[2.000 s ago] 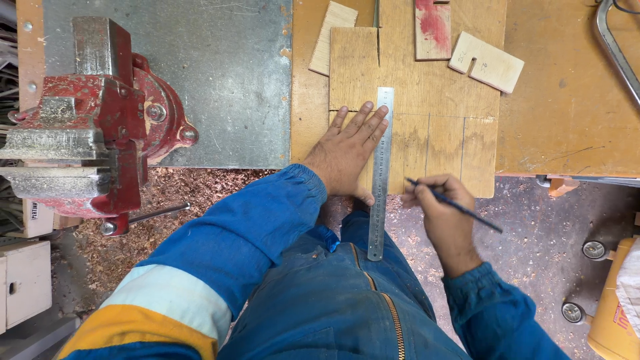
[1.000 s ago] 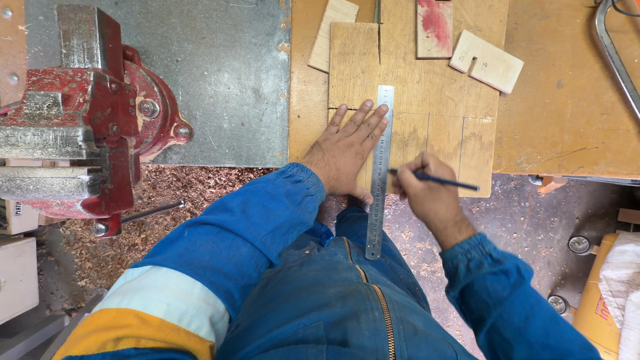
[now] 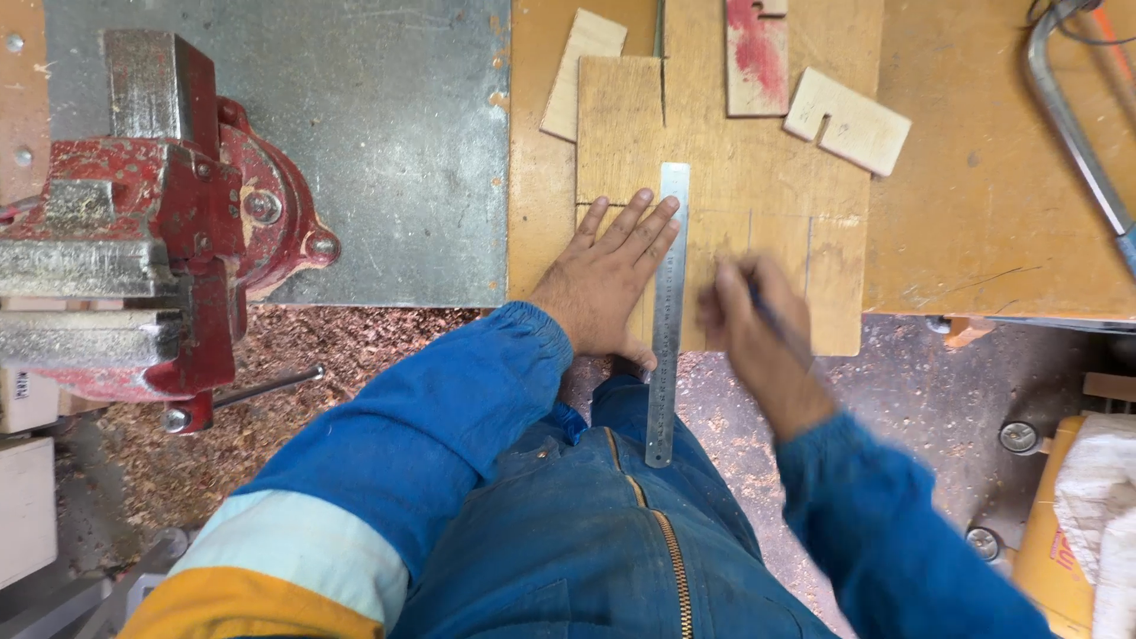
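My left hand (image 3: 612,275) lies flat with fingers spread, pressing on a plywood board and touching the left edge of a steel ruler (image 3: 670,302). The ruler runs lengthwise across the board (image 3: 772,169) and sticks out past its near edge over my lap. My right hand (image 3: 763,328), blurred by motion, holds a dark pencil or pen (image 3: 777,324) over the board, right of the ruler. Thin pencil lines mark the board, and a narrow slot is cut at its upper left.
A red bench vise (image 3: 195,222) stands at left on a metal-topped bench (image 3: 399,133). Around the board lie a pale wood strip (image 3: 586,71), a red-stained piece (image 3: 757,62) and a notched piece (image 3: 848,122). A tubular metal frame (image 3: 1074,133) is at upper right.
My right hand first moved left to the ruler's edge with the pencil or pen, then moved back a little to the right. The left hand and the ruler have stayed in place.
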